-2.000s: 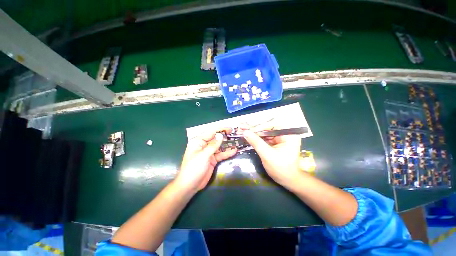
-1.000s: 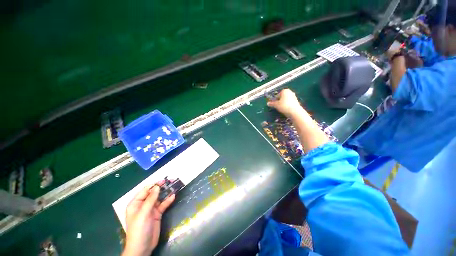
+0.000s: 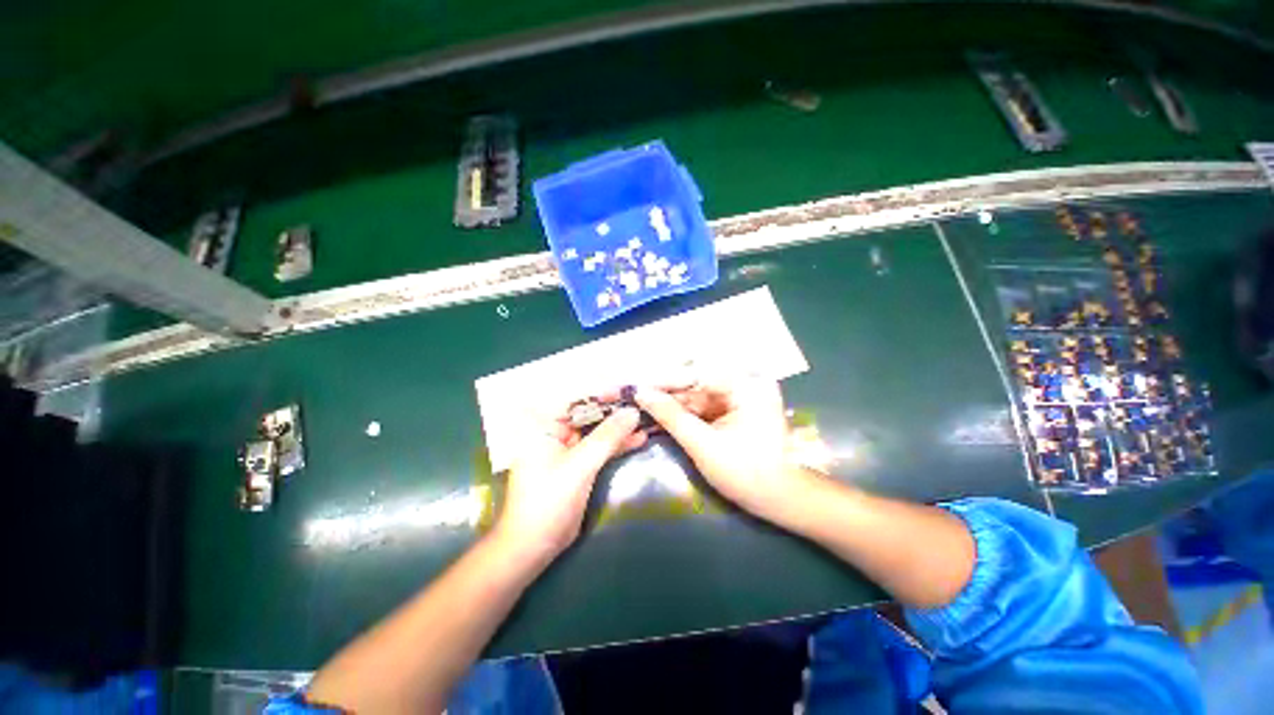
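A small dark and silver circuit board assembly (image 3: 590,414) is held over the near edge of the white sheet (image 3: 699,342). My left hand (image 3: 556,475) grips it between thumb and fingers. My right hand (image 3: 724,436) touches it from the right, with thumb and fingertips together at its right end. The fingers hide most of the assembly, and I cannot tell if the right hand holds a separate small part. Yellow tape pieces (image 3: 671,503) lie on the mat below the hands, partly covered by glare.
The blue bin (image 3: 625,231) with white pieces stands behind the sheet by the pale rail. A board pile (image 3: 271,455) lies left. A clear tray (image 3: 1111,419) of orange-copper parts lies right. A grey post (image 3: 140,245) slants at upper left. Carriers (image 3: 486,171) lie on the belt.
My right hand has come back from the far right, beyond the orange-copper parts, to the assembly in my left hand. The view has swung back left. The slim tool seen earlier no longer shows.
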